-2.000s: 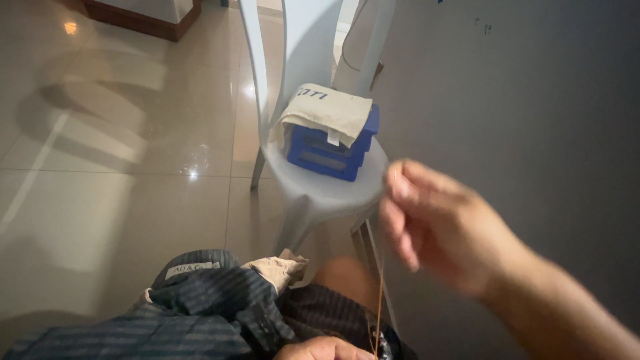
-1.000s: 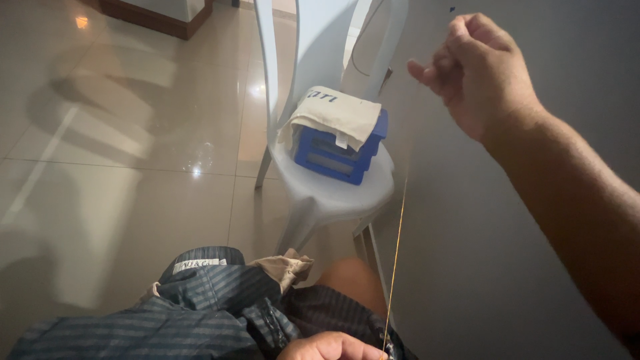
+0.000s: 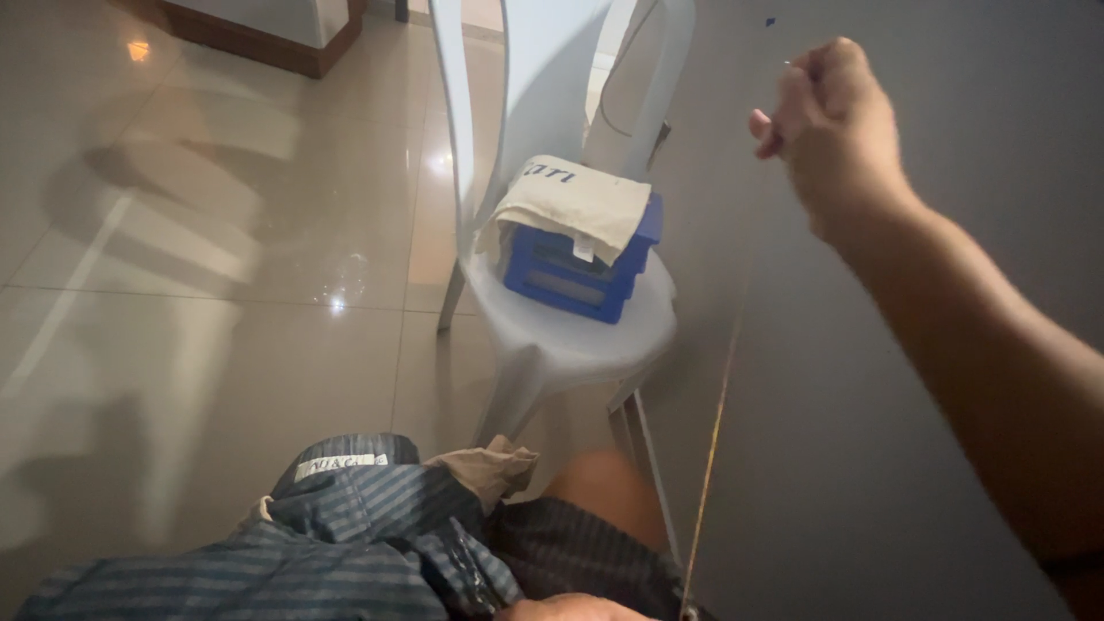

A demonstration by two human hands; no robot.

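Observation:
My right hand [image 3: 832, 129] is raised at the upper right, its fingers closed together; a tiny bright tip, perhaps of a needle, shows at them. A thin yellowish thread [image 3: 712, 448] runs taut from the bottom edge up toward that hand, fading from sight near it. Only the back of my left hand [image 3: 573, 609] shows at the bottom edge, beside the thread's lower end; its fingertips are hidden. A striped dark blue-grey garment [image 3: 345, 535] with a white label lies over my lap, next to my left hand.
Ahead stands a pale plastic chair [image 3: 595, 354]. On its seat sits a blue plastic container [image 3: 565, 293] with a folded cream cloth bag [image 3: 586, 198] on top. A grey surface [image 3: 862, 431] spans the right side. Glossy floor tiles [image 3: 285, 371] lie at left.
My right hand has moved up and away from my lap since the earliest frame, and the thread now stretches long below it. My left hand has stayed low at the bottom edge.

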